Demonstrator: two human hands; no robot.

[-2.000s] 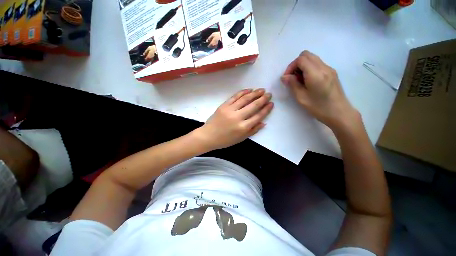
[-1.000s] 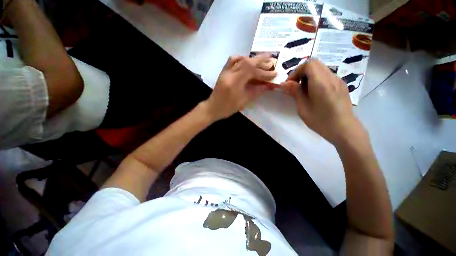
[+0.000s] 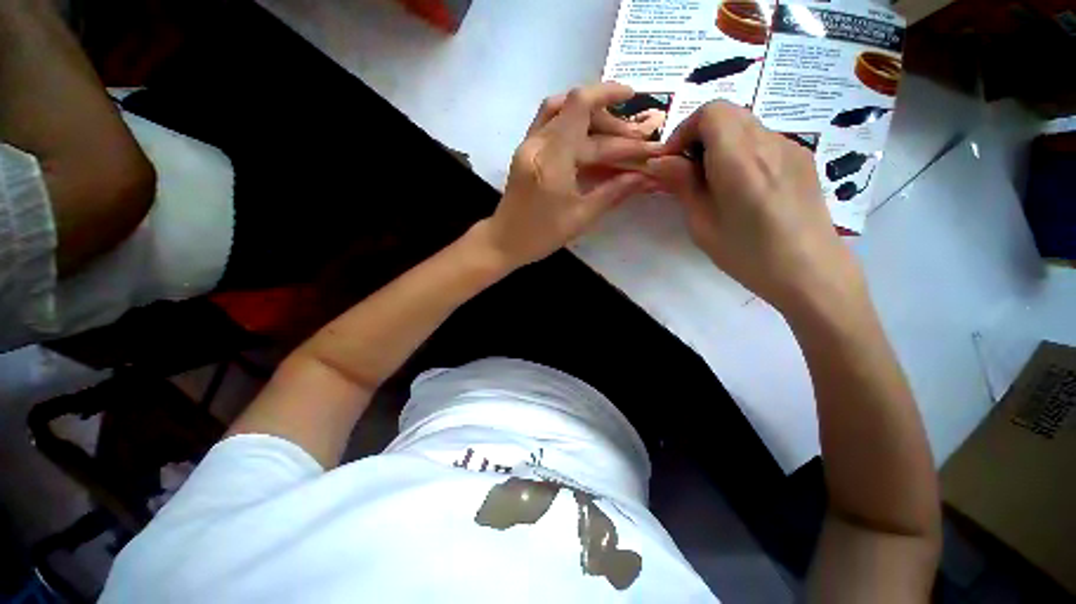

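Observation:
Two retail boxes (image 3: 814, 94) lie side by side on the white table, white printed faces up, with pictures of an orange coil and black plugs. My left hand (image 3: 566, 171) is at the near left corner of the boxes, fingers bent against the near end. My right hand (image 3: 749, 177) is beside it, thumb and fingertips pinched together at the same box end, touching my left fingertips. A small dark bit shows between my right fingers; what it is cannot be told. The hands hide the near end of the left box.
A brown carton with black print (image 3: 1027, 460) stands at the right edge. A blue object (image 3: 1050, 195) lies at the far right. A clear strip (image 3: 926, 171) lies right of the boxes. A seated person's arm (image 3: 71, 142) is at the left. The table's near edge runs diagonally.
The view has swung left, so the boxes appear further right. Both hands have gone from apart on the tabletop to together at the left box's near end. My left fingers have since spread a little.

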